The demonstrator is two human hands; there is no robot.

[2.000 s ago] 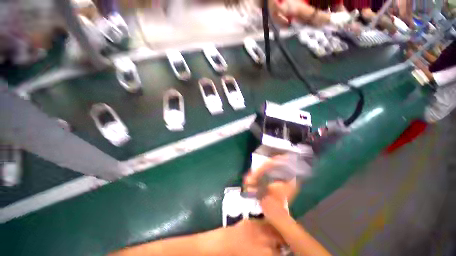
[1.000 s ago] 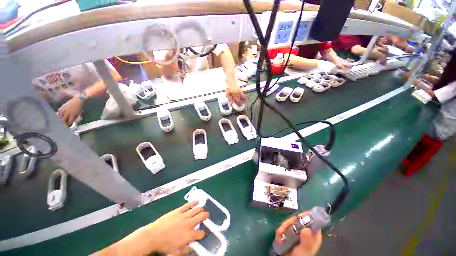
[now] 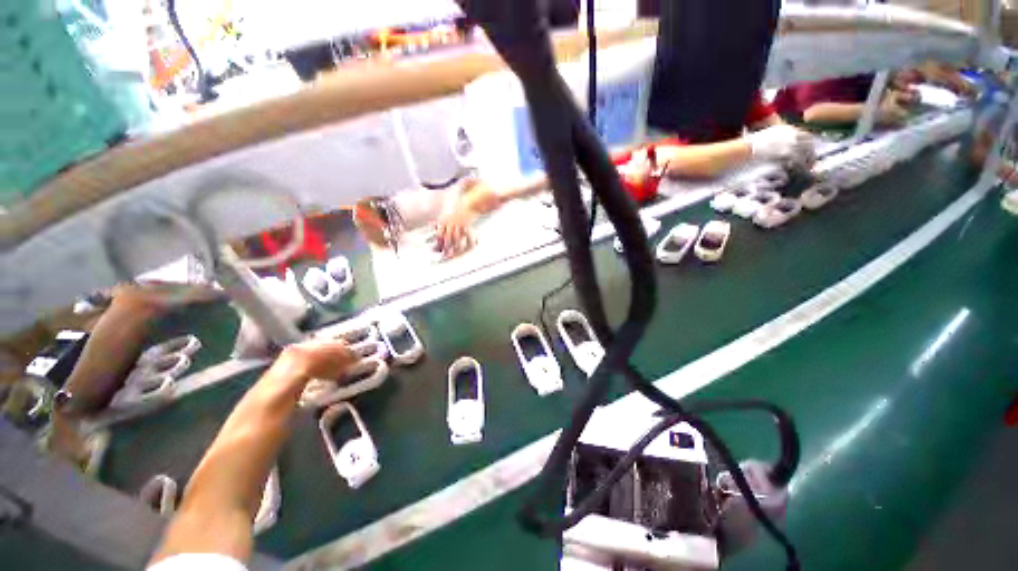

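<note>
My left hand (image 3: 324,364) reaches over the dark green belt from the lower left, a white cuff at the bottom edge. Its fingers are closed on white oval housings (image 3: 359,384); the fingertips and exact grip are blurred. My right hand and its screwdriver are not in view. More white housings lie spaced on the belt, one (image 3: 466,402) right of my left hand and another (image 3: 351,446) just below it. The screw feeder (image 3: 642,540) stands at the bottom, its dark top open and its front cut off by the frame edge.
Thick black cables (image 3: 608,223) hang across the centre and loop over the feeder. A grey connector (image 3: 755,491) stands beside it. A pale rail (image 3: 781,326) divides belt and bench. A grey post (image 3: 56,491) is lower left. Other people's hands (image 3: 451,232) are across the belt.
My left hand has moved from the near bench up over the belt with housings. My right hand and the screwdriver have gone out of view. The view has shifted, with the feeder lower.
</note>
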